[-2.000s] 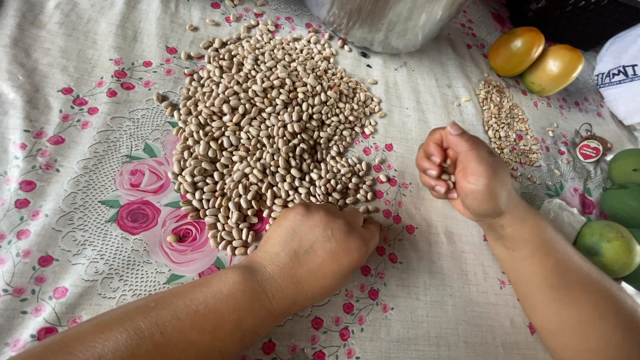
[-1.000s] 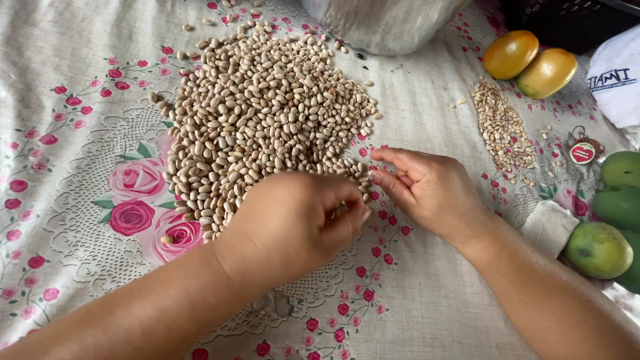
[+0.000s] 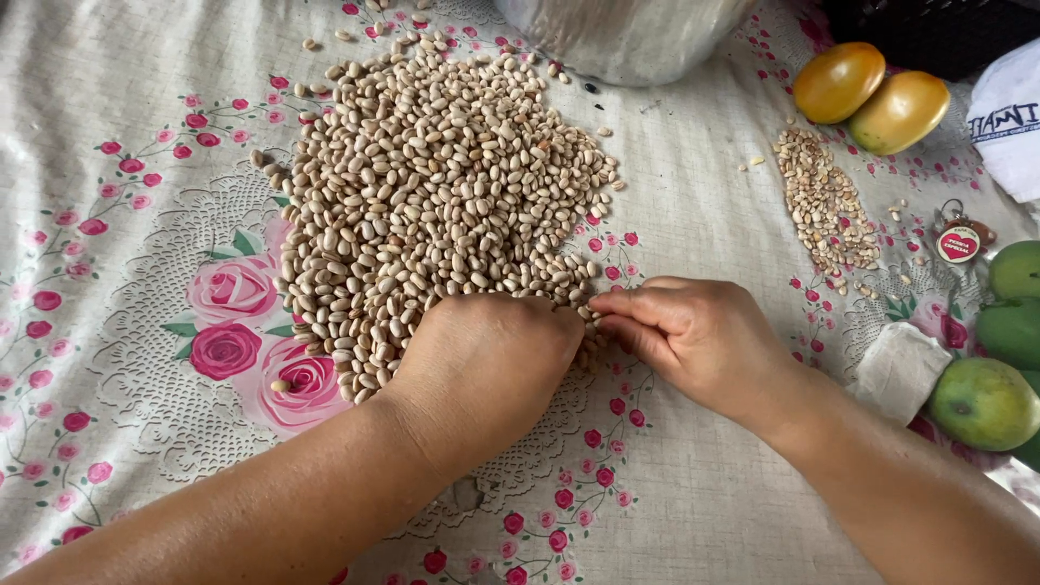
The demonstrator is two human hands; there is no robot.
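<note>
A large pile of pale beans [image 3: 455, 179] lies on a flowered tablecloth [image 3: 699, 195]. My left hand [image 3: 496, 357] rests on the pile's near edge, back up and fingers curled down; its fingertips are hidden, so what it holds does not show. My right hand [image 3: 691, 333] is at the pile's near right edge, thumb and index finger close together beside a few beans. Whether a bean is pinched between them cannot be made out. A smaller heap of beans [image 3: 821, 195], more broken and mixed in colour, lies apart to the right.
A metal pot [image 3: 626, 41] stands beyond the pile. At right are two yellow-orange fruits [image 3: 873, 97], a white cloth with printing [image 3: 1007, 122], a heart keychain [image 3: 959, 242], a crumpled white piece [image 3: 902, 370] and green mangoes [image 3: 983, 402]. A dark basket [image 3: 918, 28] is behind.
My right hand, farther right and curled two seconds ago, has come to the pile's edge. My left hand, raised a little and blurred a second ago, is down on the beans.
</note>
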